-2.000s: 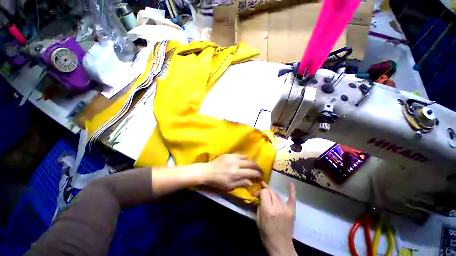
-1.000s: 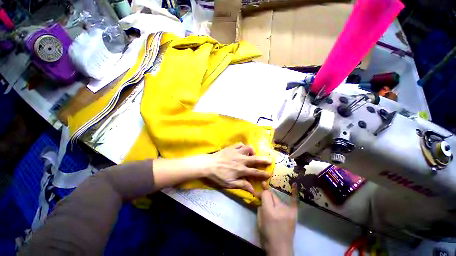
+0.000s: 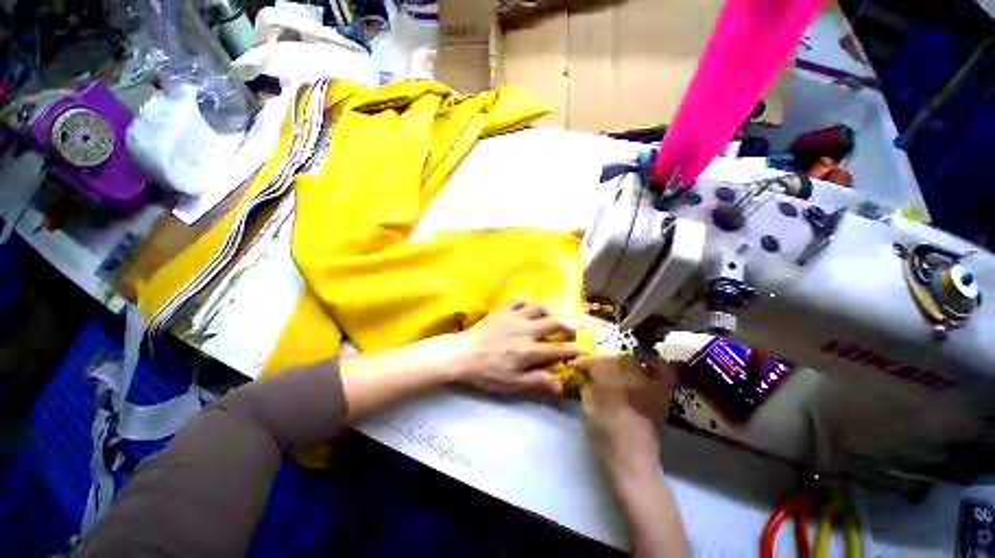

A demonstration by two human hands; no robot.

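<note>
The mustard-yellow garment piece (image 3: 436, 278) lies in soft folds on the white table, its right edge at the needle area of the white sewing machine (image 3: 873, 349). My left hand (image 3: 518, 351) lies flat on the cloth near its front edge, fingers spread a little. My right hand (image 3: 624, 392) is at the cloth's front right corner, just in front of the machine head. It is blurred, and its fingertips seem to touch the cloth edge; whether they pinch it is unclear. The needle and presser foot are hidden by the machine head.
Stacked cut pieces (image 3: 235, 229) lie left of the cloth. Red and yellow-handled scissors (image 3: 810, 529) lie at the front right. A lit phone (image 3: 736, 376) is under the machine arm. A cardboard box (image 3: 611, 71) stands behind. A purple device (image 3: 93, 147) is far left, a blue basket (image 3: 76, 403) below.
The cloth's front right edge has moved away from me, toward the needle area. My right hand has moved forward and right with its fingers closer to the machine. My left hand has shifted slightly forward.
</note>
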